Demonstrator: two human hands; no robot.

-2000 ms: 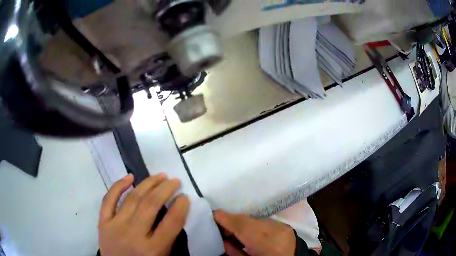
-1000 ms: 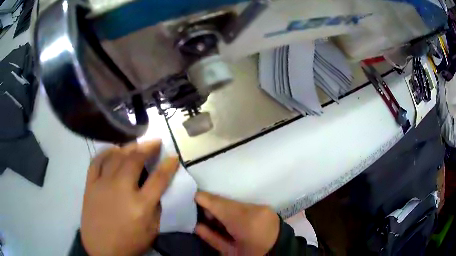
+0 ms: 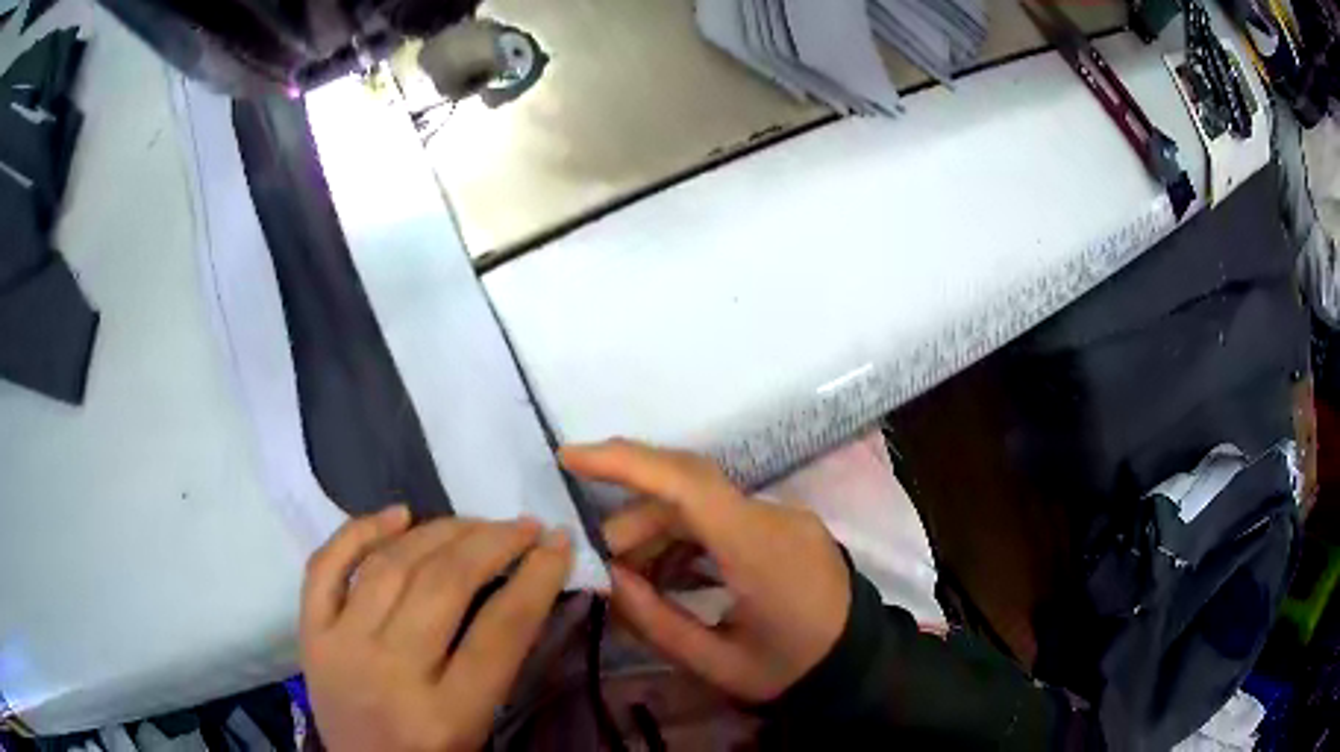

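A light band (image 3: 426,338) lies over a dark fabric piece (image 3: 331,309), running from the lit needle area at the top down to my hands. Another pale strip (image 3: 243,294) shows along the dark piece's left side. My left hand (image 3: 426,624) lies on the lower end of the layers, fingers bent, pressing them. My right hand (image 3: 720,558) holds the lower right edge of the band and dark cloth between thumb and fingers. The presser foot and needle are hard to make out under the dark machine head (image 3: 294,37).
Cut light bands (image 3: 823,52) lie fanned on the machine bed (image 3: 588,132). Red and black snips (image 3: 1110,103) and small metal parts (image 3: 1217,96) lie at the right. Dark pieces (image 3: 44,309) lie at the left. A ruler (image 3: 941,360) edges the table, with bundled dark cloth (image 3: 1205,573) below.
The view has tilted down, so the machine sits higher in the picture. My hands have moved down the strips to their near end, uncovering a long stretch of band and dark cloth.
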